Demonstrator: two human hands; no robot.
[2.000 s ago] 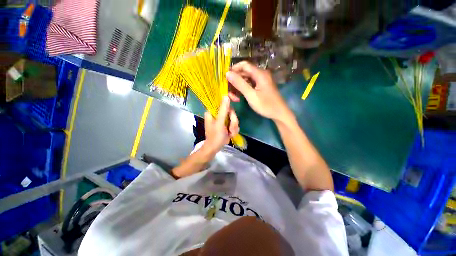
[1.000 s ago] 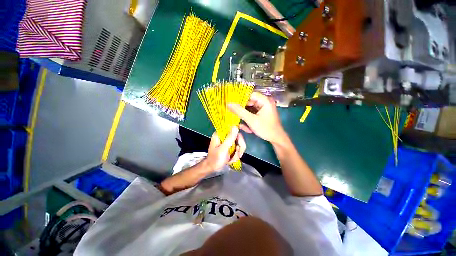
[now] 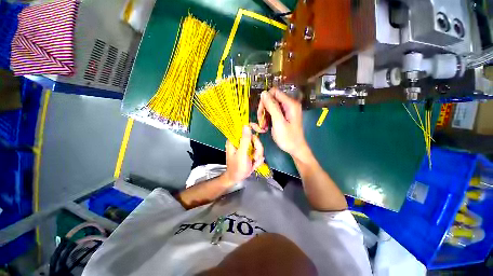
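Observation:
My left hand (image 3: 243, 155) is closed around the lower part of a fanned bundle of yellow lead wires (image 3: 222, 108), its pale tips pointing up. My right hand (image 3: 284, 121) is just right of the fan, fingertips pinched below the small silver tooling fixture (image 3: 259, 75). A thin yellow strand shows at those fingertips; its far end is hard to make out. The orange-brown machine head (image 3: 319, 38) overhangs above and right of my right hand. A larger wire stack (image 3: 181, 75) lies on the bench, left of the fan.
The green bench (image 3: 351, 156) extends right, with yellow tape (image 3: 322, 117) on it. Loose yellow wires (image 3: 427, 129) lie at its right end, beside a blue bin (image 3: 432, 215) holding yellow bundles. A vented cabinet (image 3: 102, 54) with striped cloth (image 3: 46, 38) stands left.
The view has shifted, bringing the machine head into sight. My right hand has moved off the fan's right side towards the fixture. My left hand keeps hold of the bundle.

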